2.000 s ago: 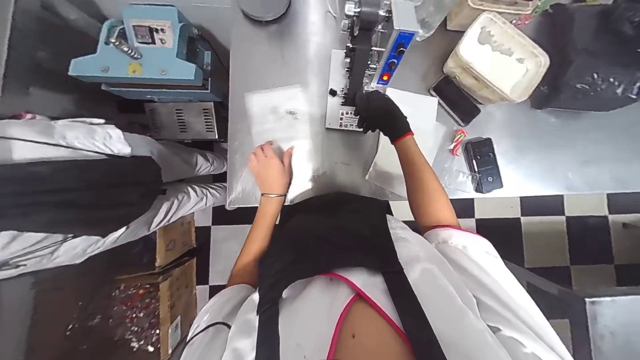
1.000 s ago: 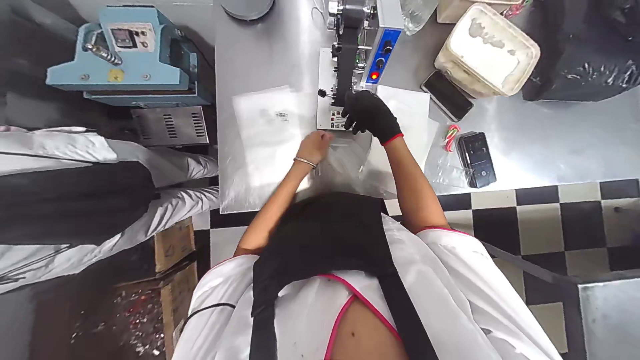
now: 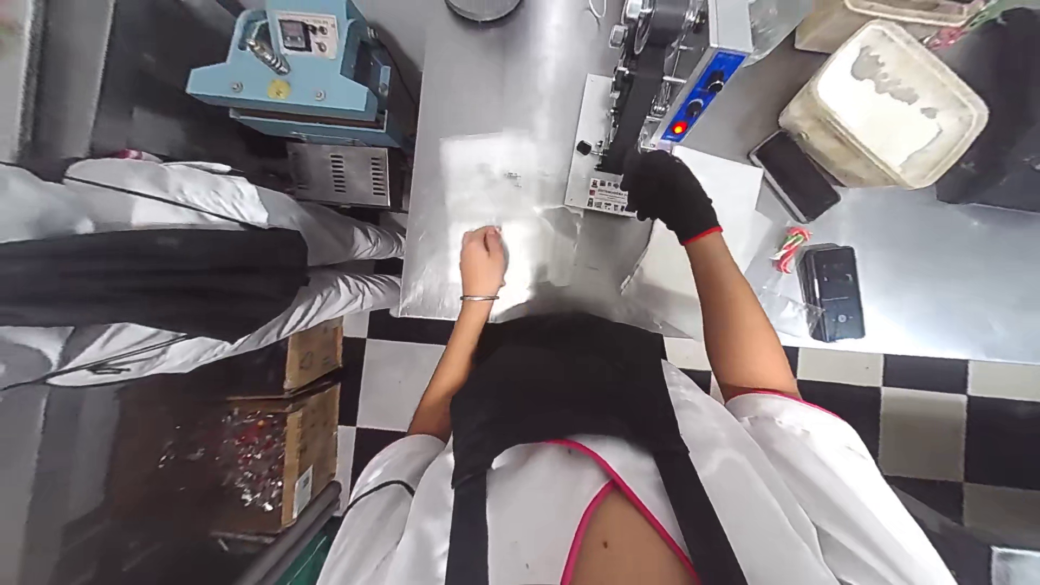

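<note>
My bare left hand (image 3: 483, 262), a bracelet at its wrist, has curled fingers over clear plastic bags (image 3: 487, 179) on the steel table; whether it pinches one is unclear. My right hand (image 3: 668, 193), in a black glove with a red cuff, is at the near end of a tabletop machine (image 3: 650, 81) with a dark belt, a blue control panel and a lit red lamp. The glove hides what its fingers touch. White sheets or bags (image 3: 719, 187) lie under and beside the right wrist.
Right of the machine are a plastic tub (image 3: 886, 106), a phone (image 3: 795, 176), a dark device (image 3: 832, 292) and a red-white wrapped piece (image 3: 790, 249). At left are a light-blue machine (image 3: 284, 69), a person in a dark apron (image 3: 146, 276) and cardboard boxes (image 3: 313, 439).
My left hand has moved left, from beside the machine's base back over the bags. The gloved right hand remains at the machine's near end.
</note>
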